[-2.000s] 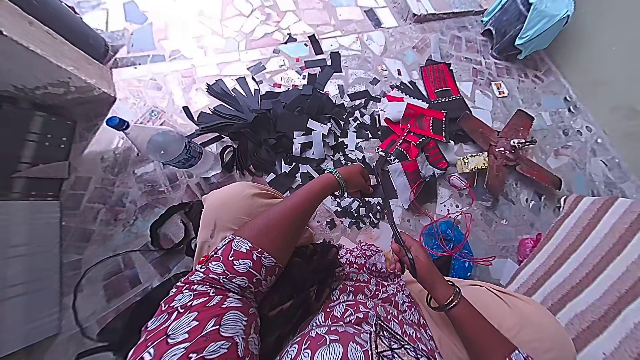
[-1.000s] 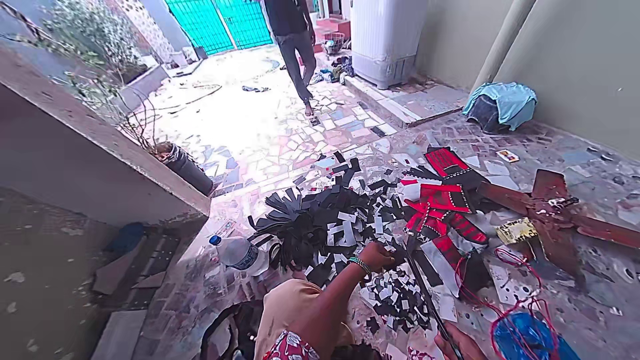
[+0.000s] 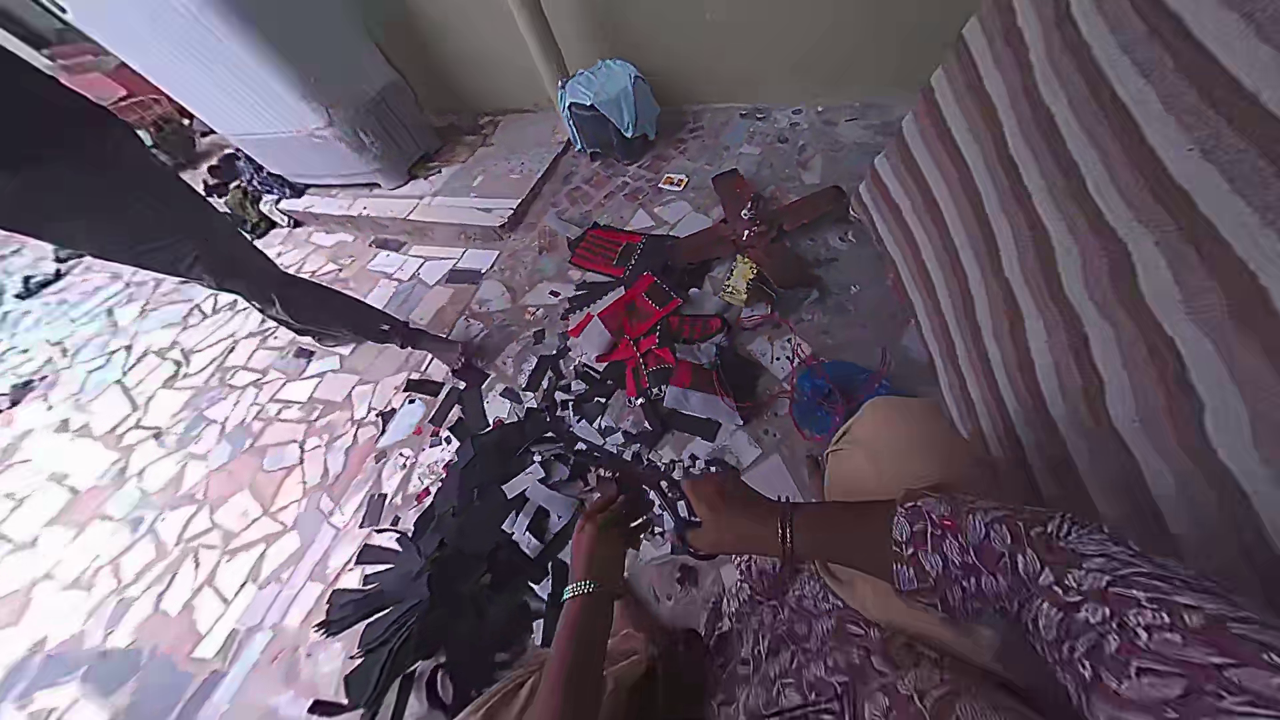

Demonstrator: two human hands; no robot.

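Note:
My right hand [image 3: 725,512], with bangles at its wrist, is closed on the handles of dark scissors [image 3: 632,468], whose blades reach left over the scraps. Beside the blades is my left hand [image 3: 605,515], wearing a beaded bracelet; its fingers are bent, and blur hides whether they pinch a piece. Long black fabric strips [image 3: 465,570] lie in a heap to the left. Small black and white cut pieces [image 3: 540,490] spread around both hands. Beyond them lie red and black patterned fabric pieces [image 3: 640,320].
A brown metal cross-shaped stand [image 3: 750,225] bears a yellow block [image 3: 739,280]. Blue plastic [image 3: 835,395] with red cord lies near my knee. Striped cloth [image 3: 1060,230] hangs right. A person's dark-trousered leg [image 3: 250,270] is at left. Light-blue cloth [image 3: 612,95] covers a container by the wall.
The view has swung and tilted strongly. The other person, farther off one second ago, now shows close at left, by the scraps. The scissors stay in my right hand.

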